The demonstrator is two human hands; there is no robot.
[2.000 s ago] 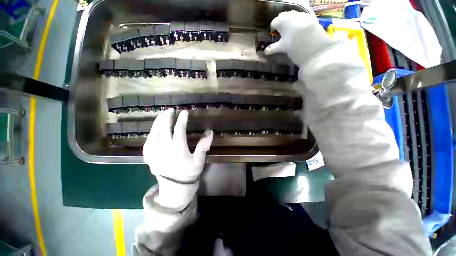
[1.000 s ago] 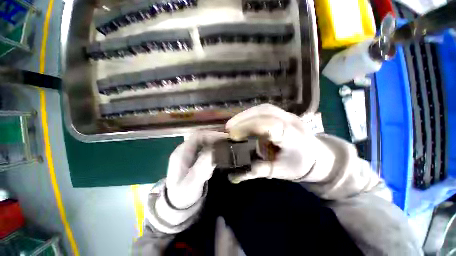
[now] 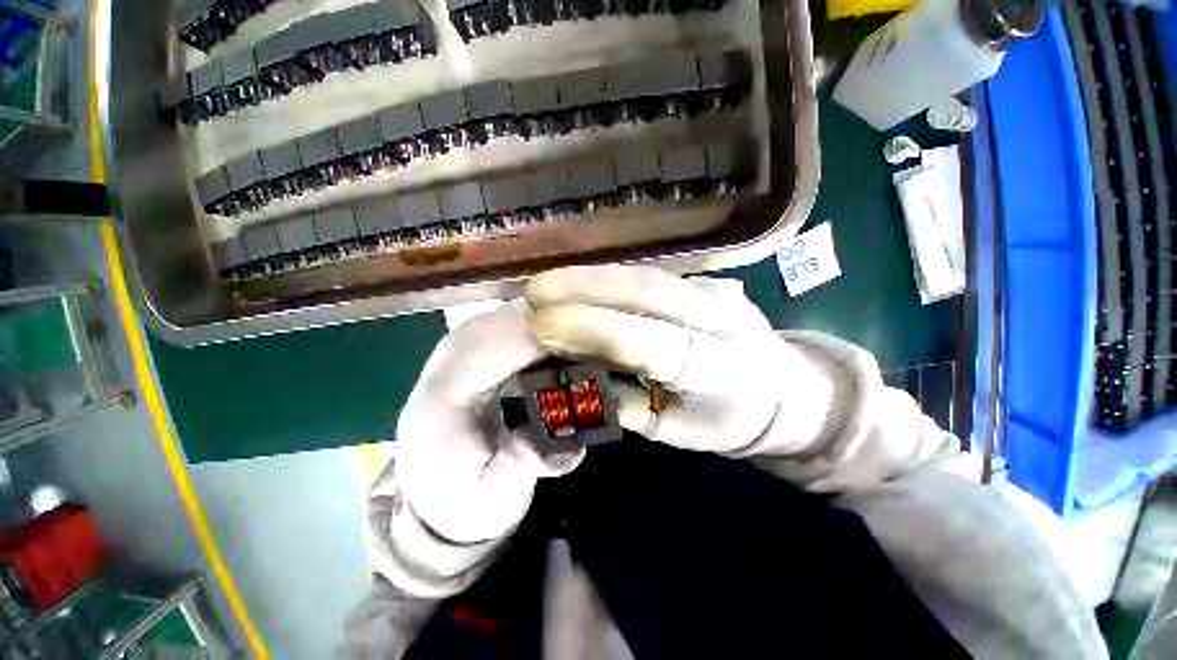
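A dark grey block (image 3: 527, 383) with two orange-red copper windings (image 3: 571, 407) showing in its open side is held above my dark-clad lap. My left hand (image 3: 471, 426), in a white glove, grips it from the left. My right hand (image 3: 684, 355), also gloved, with yellower fingertip coverings, lies over the block's top and right side. A small orange-brown spot (image 3: 661, 397) shows in my right hand; the rest of that item is hidden. Rows of similar dark grey blocks (image 3: 445, 204) lie in the steel tray (image 3: 387, 313) beyond my hands.
A white bottle (image 3: 914, 62) with a metallic top stands right of the tray. A white label (image 3: 808, 259) and a narrow pale packet (image 3: 931, 230) lie on the green mat (image 3: 297, 400). A blue bin (image 3: 1033, 284) with long dark rows is at the right.
Two seconds ago my right hand was at a block at the tray's back right. Then both hands held a block near my lap. Now its copper windings face up and the view has shifted.
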